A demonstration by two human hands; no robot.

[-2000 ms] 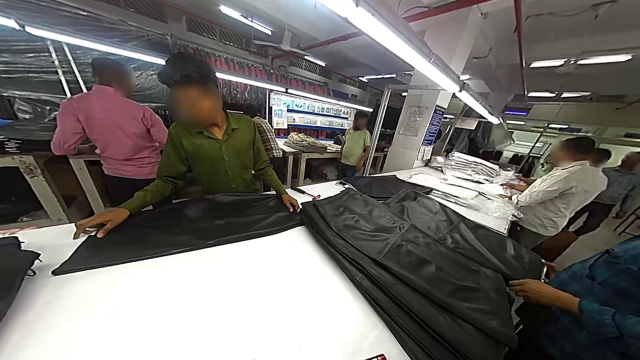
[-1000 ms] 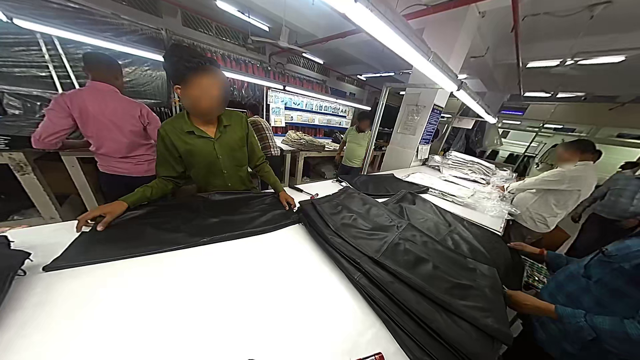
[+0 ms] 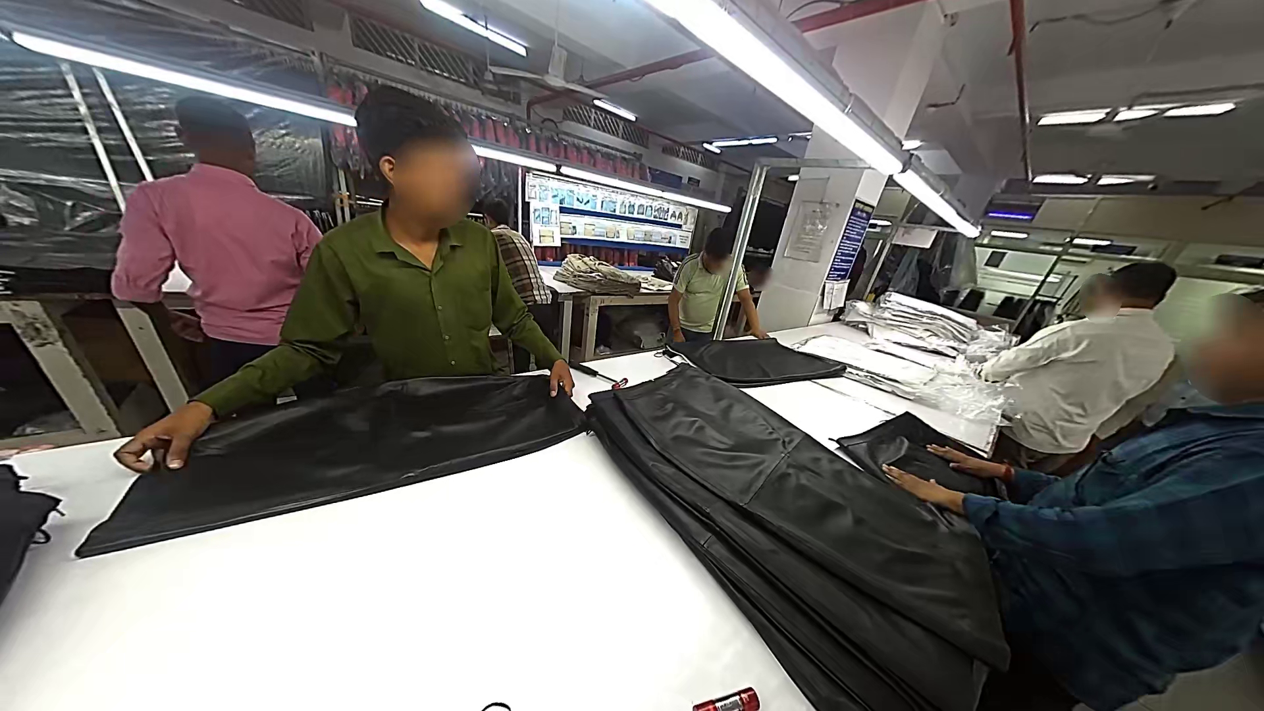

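Neither my left hand nor my right hand shows in the head view. Stacked black garments (image 3: pixel 790 494) run diagonally over the white table (image 3: pixel 444 592) to its right edge. Left of them a black garment (image 3: pixel 346 444) lies flat, and a person in a green shirt (image 3: pixel 420 296) across the table touches it with both hands. At the right, a person in a blue checked shirt (image 3: pixel 1116 523) rests both hands on another dark garment (image 3: pixel 904 449). A small red cylindrical object (image 3: pixel 726 701) lies at the bottom edge of the view.
Part of a black garment (image 3: pixel 15 523) lies at the left edge. Farther back are another black piece (image 3: pixel 755 360), clear plastic-wrapped stacks (image 3: pixel 918 331), a person in white (image 3: pixel 1096 365), a person in pink (image 3: pixel 217 247) and a metal post (image 3: pixel 741 252).
The hands of the person in blue have moved from the edge of the garment stack to a dark garment behind it, where they lie flat.
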